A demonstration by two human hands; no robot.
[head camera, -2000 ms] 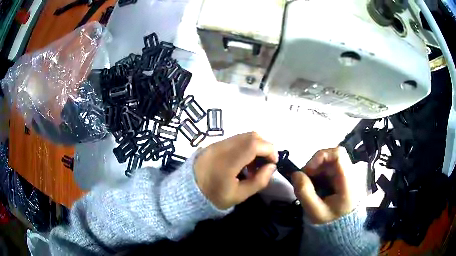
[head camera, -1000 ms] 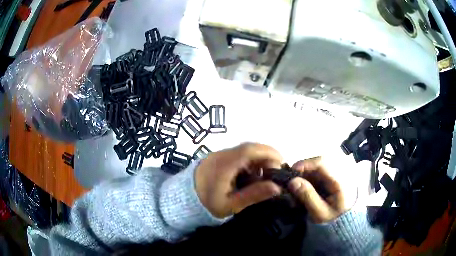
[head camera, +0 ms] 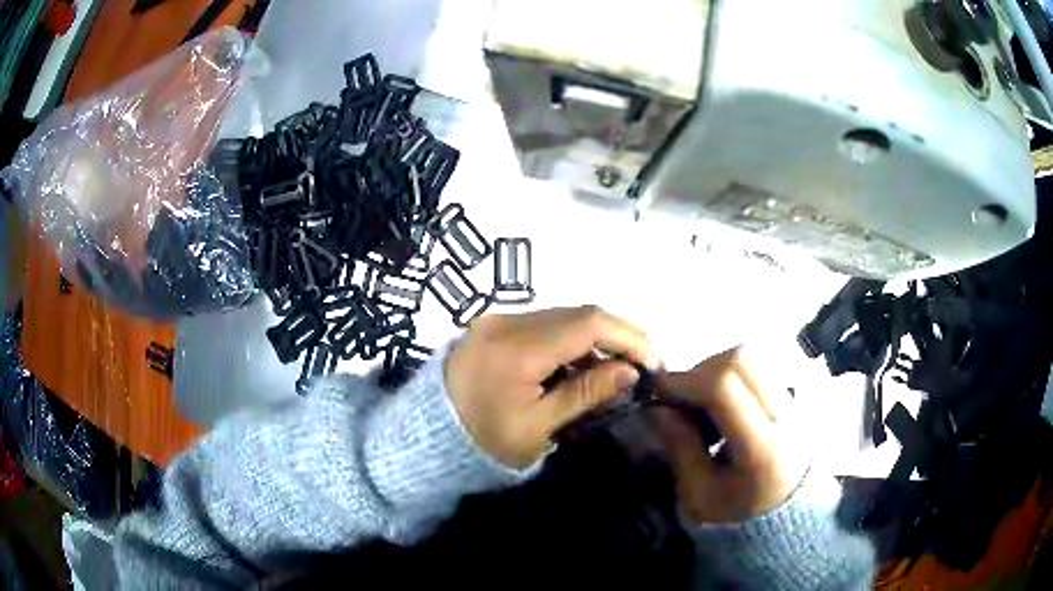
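Note:
My left hand (head camera: 543,381) and my right hand (head camera: 733,433) meet at the near edge of the bright machine bed. My left fingers and thumb pinch a small black piece (head camera: 642,386), and my right fingers touch its right side. Fingers hide most of it, so I cannot tell whether it is a strap, a slide or both. Black tri-glide slides (head camera: 346,185) lie in a pile left of the hands, with several loose ones (head camera: 513,270) at the pile's right side.
The sewing machine head (head camera: 831,127) stands at the upper right. A clear plastic bag (head camera: 139,185) lies left of the pile. A heap of black webbing straps (head camera: 947,369) is at the far right. Orange wooden table (head camera: 92,369) shows at the left.
The black piece seen between both hands two seconds ago is now mostly covered by fingers. The hands have drawn closer together. The view has shifted slightly, moving the machine head right in the picture.

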